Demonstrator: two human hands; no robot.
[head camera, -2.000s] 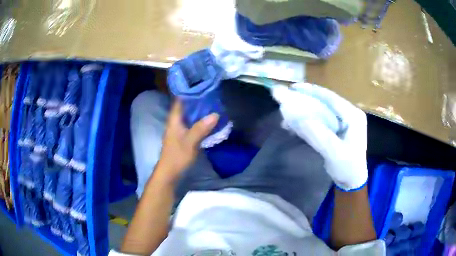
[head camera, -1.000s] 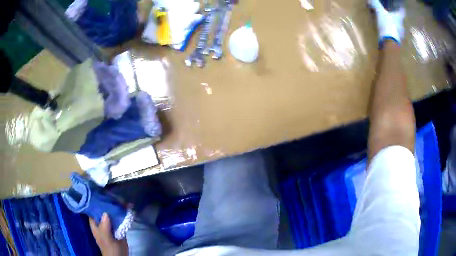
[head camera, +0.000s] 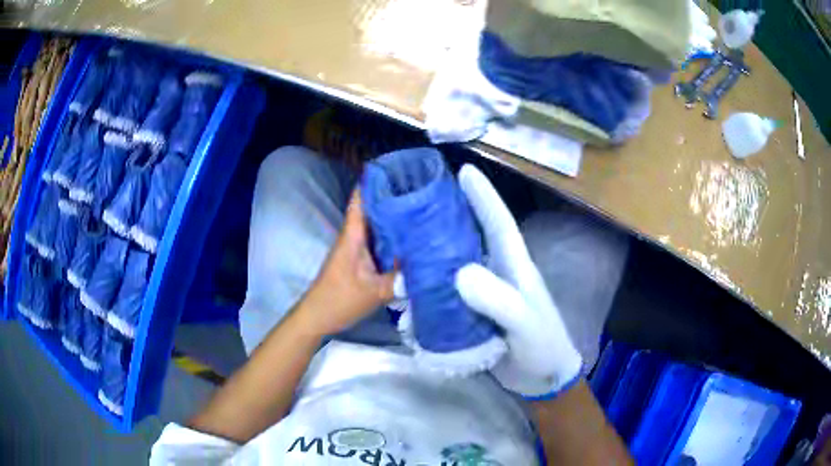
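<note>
A blue tubular piece (head camera: 433, 259) is held over my lap, its open end up and towards the table, its whitish fuzzy trim at the lower end. My bare left hand (head camera: 351, 273) grips its left side. My gloved right hand (head camera: 524, 300) holds its right side, the thumb on the crinkled surface. Another blue piece (head camera: 560, 77) lies between the cream upper press block (head camera: 629, 23) and the khaki lower block (head camera: 569, 123) on the table.
A white cloth (head camera: 469, 105) and white sheet (head camera: 538, 150) lie at the table edge. Wrenches (head camera: 713, 82) and two white squeeze bottles (head camera: 749, 134) are at the right. A blue crate (head camera: 173, 246) of blue pieces stands left. Blue trays (head camera: 743, 423) are at lower right.
The view has swung back from the table's right side. My gloved hand has come back from the far right to the blue piece, which is now in both hands over my lap.
</note>
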